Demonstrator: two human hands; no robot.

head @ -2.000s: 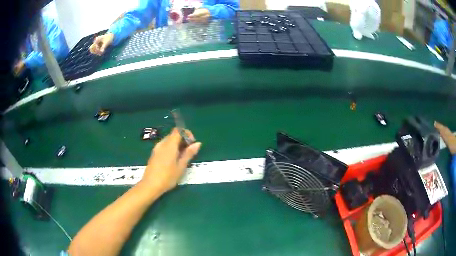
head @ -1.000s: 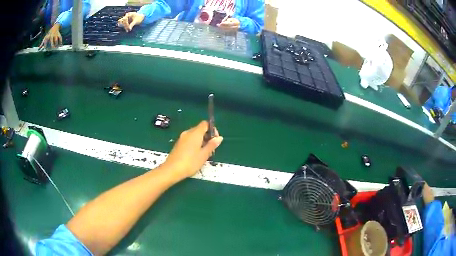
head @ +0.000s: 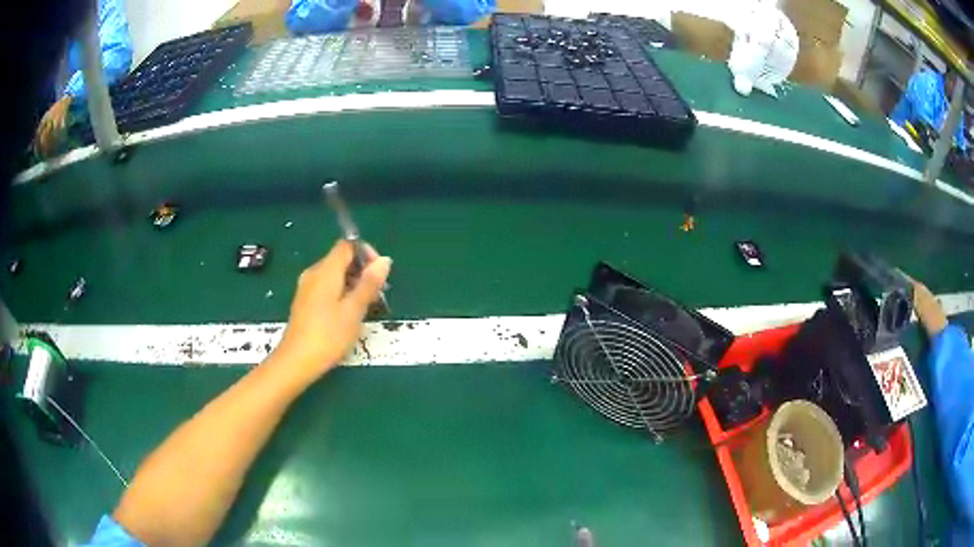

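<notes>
My left hand [head: 336, 305] holds silver tweezers [head: 342, 214] pen-like over the green belt, with the rounded end pointing up and away. A small black housing with a pale label and metal spots [head: 252, 258] lies on the belt left of my hand, apart from it. My right hand does not show. A small blurred tip [head: 582, 535], cut by the bottom edge, cannot be made out clearly.
A fan [head: 625, 374] stands beside a red tray [head: 737, 481] with a tan pot [head: 803, 454] and black holder [head: 870, 305]. A small sleeved hand [head: 927, 308] behind the holder looks like another person's. Solder spool [head: 41, 379] at left; parts tray [head: 587, 80] across.
The view has swung. My left hand still holds the tweezers and now sits farther right of the labelled housing than two seconds ago. A small blurred tip has appeared at the bottom edge.
</notes>
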